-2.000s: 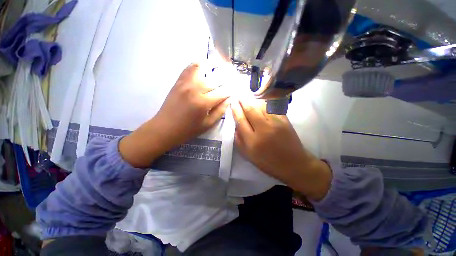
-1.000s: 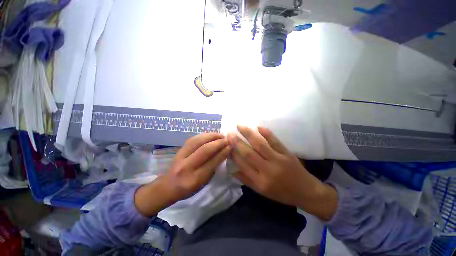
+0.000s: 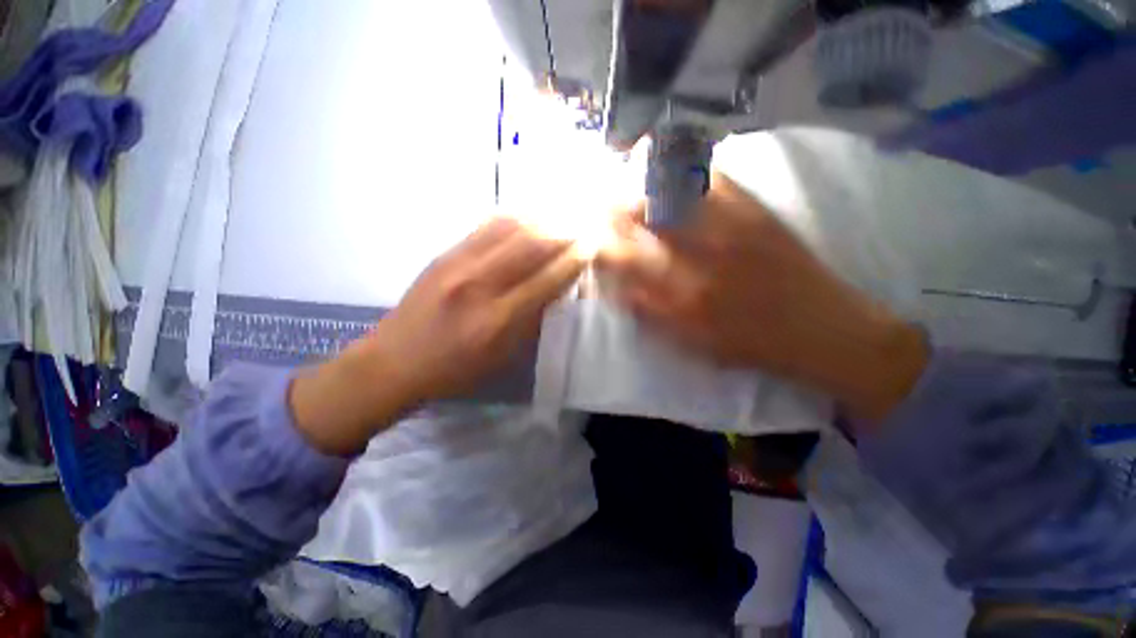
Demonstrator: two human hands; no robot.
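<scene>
A white fabric panel (image 3: 698, 374) lies under my hands and hangs over the table's front edge. A narrow white strip (image 3: 556, 355) runs down along its left edge. My left hand (image 3: 467, 305) holds the strip and panel edge with its fingertips in front of the needle area (image 3: 579, 110). My right hand (image 3: 747, 287) lies on the panel, fingertips close to the left ones, slightly blurred. Glare hides what the fingertips pinch. A grey-blue cylindrical fitting (image 3: 678, 175) hangs over my right fingers.
The machine head (image 3: 760, 50) fills the top. Loose white strips (image 3: 62, 237) and a purple cloth tie (image 3: 81, 106) hang at left. The ruled grey edge (image 3: 280, 332) crosses the front. White cloth (image 3: 461, 499) hangs at my lap. A blue basket (image 3: 75, 436) stands below left.
Since one second ago, both hands have moved up from the front edge towards the needle, with the fabric. The right hand has spread further right. The machine head covers more of the view.
</scene>
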